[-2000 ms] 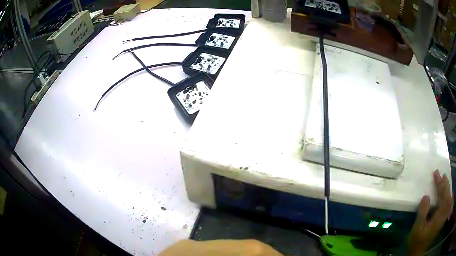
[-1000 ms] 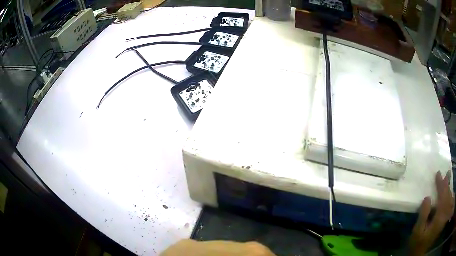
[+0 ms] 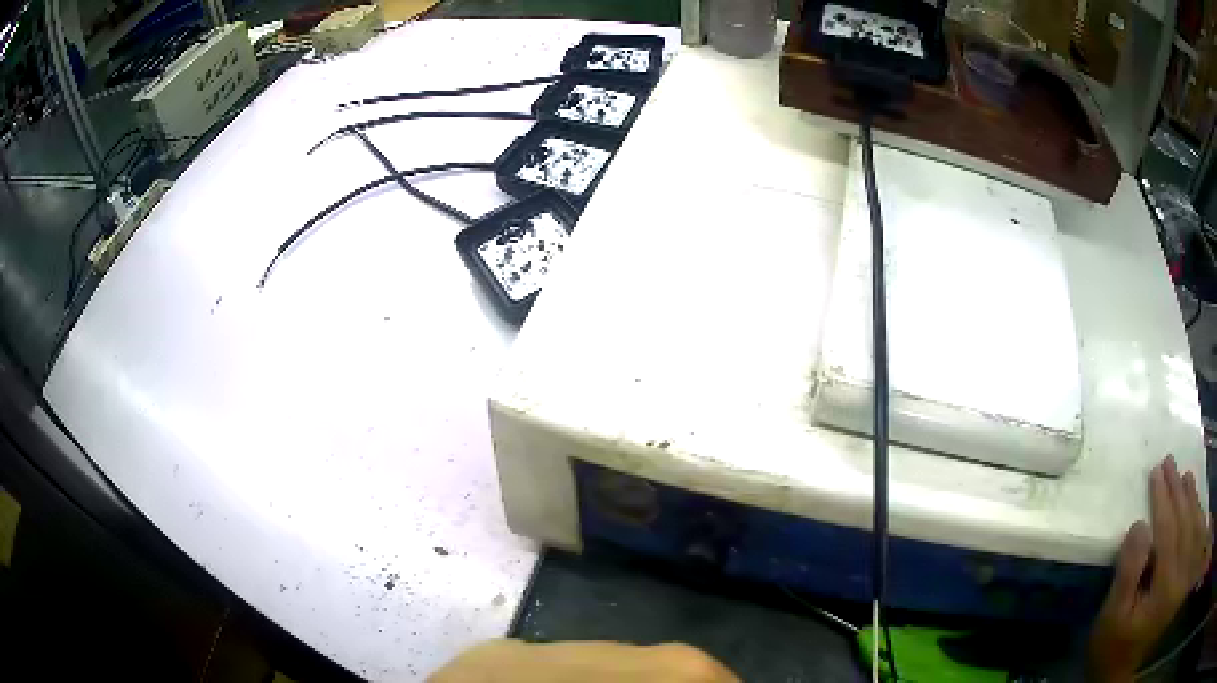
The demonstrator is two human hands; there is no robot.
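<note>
A black LED lamp [image 3: 874,30] sits in the reddish-brown tray [image 3: 934,127] at the back of the white machine [image 3: 667,294]. Its black cable [image 3: 878,334] hangs forward over the raised white plate [image 3: 988,307] and past the front panel. My right hand [image 3: 1158,574] rests at the machine's front right corner, fingers spread, holding nothing visible. My left hand [image 3: 587,663] is cut off by the bottom edge; its fingers and anything in it are hidden.
Several black lamps with cables lie in a row on the white tabletop [image 3: 267,440], left of the machine; the nearest lamp [image 3: 521,254] lies tilted. A green air gun [image 3: 934,654] lies before the blue panel [image 3: 801,554]. A clear cup [image 3: 994,60] stands in the tray.
The brown tray and its lamp have shifted forward, towards me, over the back of the raised plate. The cable end hangs lower. The two green panel lights now look dark. My hands have hardly moved.
</note>
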